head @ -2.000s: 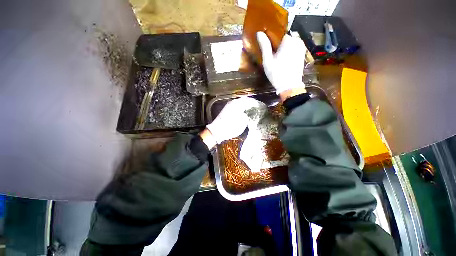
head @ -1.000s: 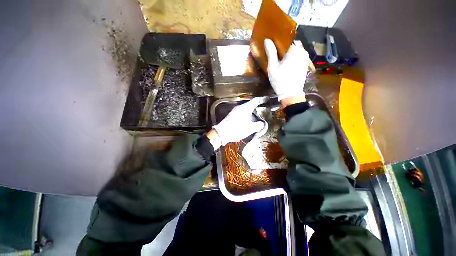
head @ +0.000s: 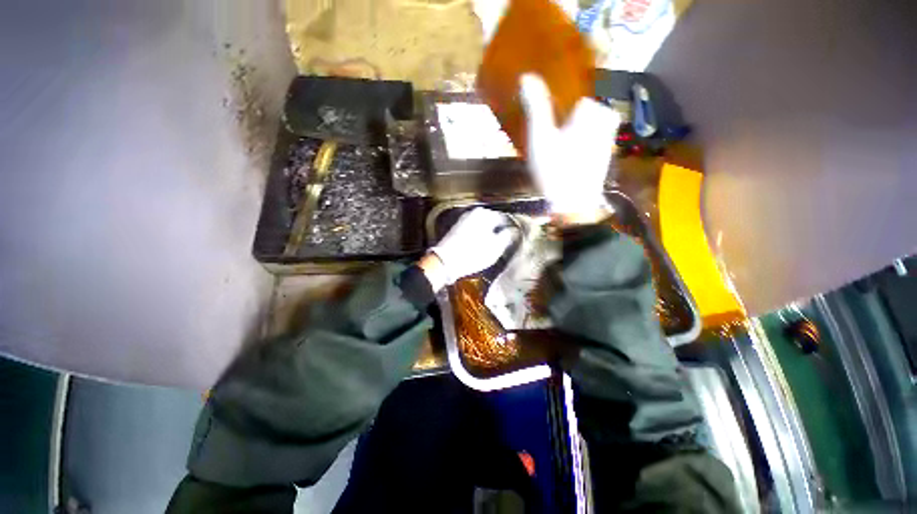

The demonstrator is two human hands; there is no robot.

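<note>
My right hand (head: 571, 151), in a white glove and blurred, grips a stiff orange sheet (head: 533, 62) above and right of the solder pot (head: 475, 131) with its bright top. My left hand (head: 477, 243), also gloved, is over the left back part of the near steel tray (head: 454, 351); its fingers are curled at the edge of a crumpled white cloth (head: 515, 291). Whether it holds the cloth cannot be told. Copper wire pieces (head: 485, 336) lie in the tray beside the cloth. My right forearm covers the tray's right part.
A black dross tray (head: 263, 226) with a tan stick (head: 314, 196) in it is at the left. A yellow-orange strip (head: 689, 241) runs along the bench's right edge. A small black tool box (head: 659, 100) is at the back right. A wound part (head: 801, 334) lies on the green conveyor (head: 830, 376).
My left hand has drawn slightly left and its fingers have curled. My right hand still grips the orange sheet, now blurred and turned more upright. The view has shifted slightly.
</note>
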